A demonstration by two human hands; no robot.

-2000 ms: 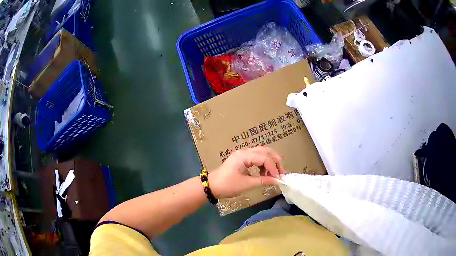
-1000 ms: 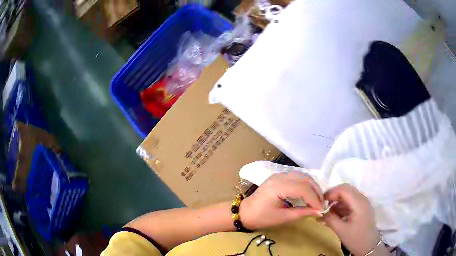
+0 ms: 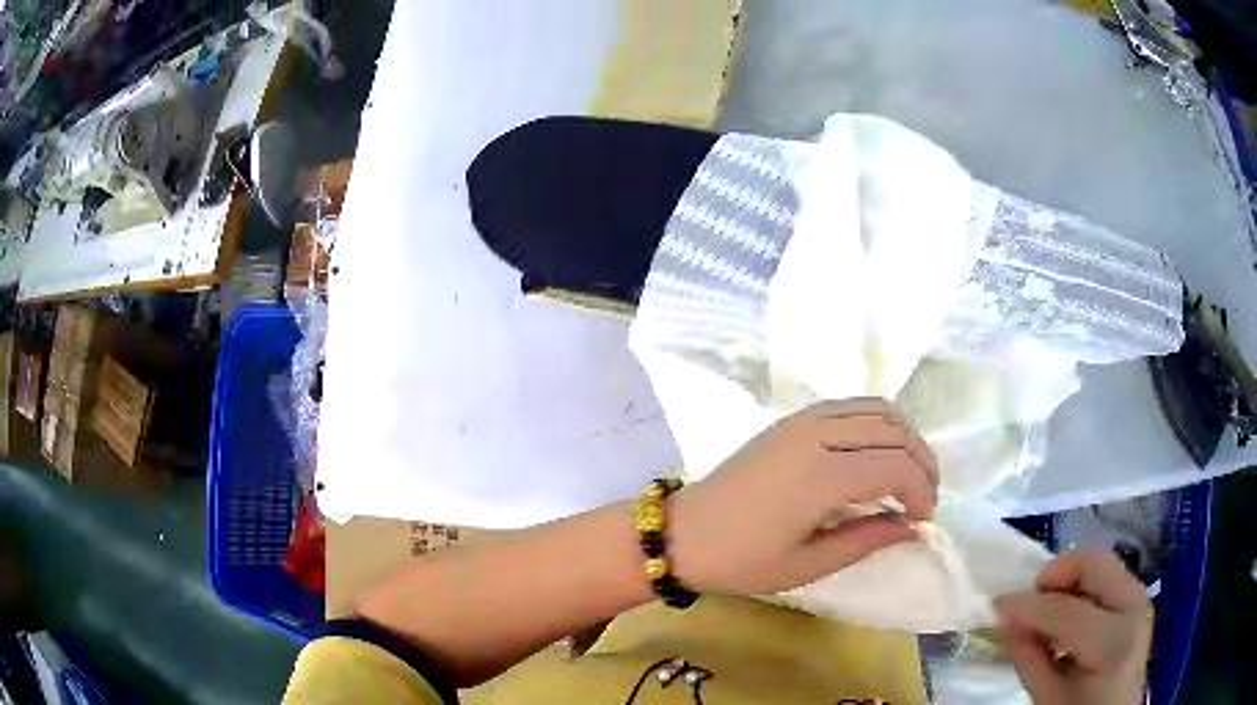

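A white garment piece (image 3: 882, 248) with patterned lace rows lies over the black padded arm (image 3: 586, 200), whose rounded left end shows bare. Its near part hangs over the table's front edge toward me. My left hand (image 3: 813, 503), with a beaded bracelet, pinches the edge of the white cloth between thumb and fingers. My right hand (image 3: 1082, 627), partly cut off by the lower edge, holds the same cloth further right, slightly blurred. A stretch of cloth spans between the two hands.
The white table cover (image 3: 455, 372) lies under the arm, with a beige plank (image 3: 669, 62) behind. A blue basket (image 3: 255, 482) and cardboard carton (image 3: 379, 551) stand at the left. A dark iron part (image 3: 1199, 379) is at the right. A sewing machine (image 3: 138, 138) stands far left.
The view has swung right, bringing the black arm and draped lace to the middle. My right hand has come into view since the first frame. My hands are now further apart on the cloth.
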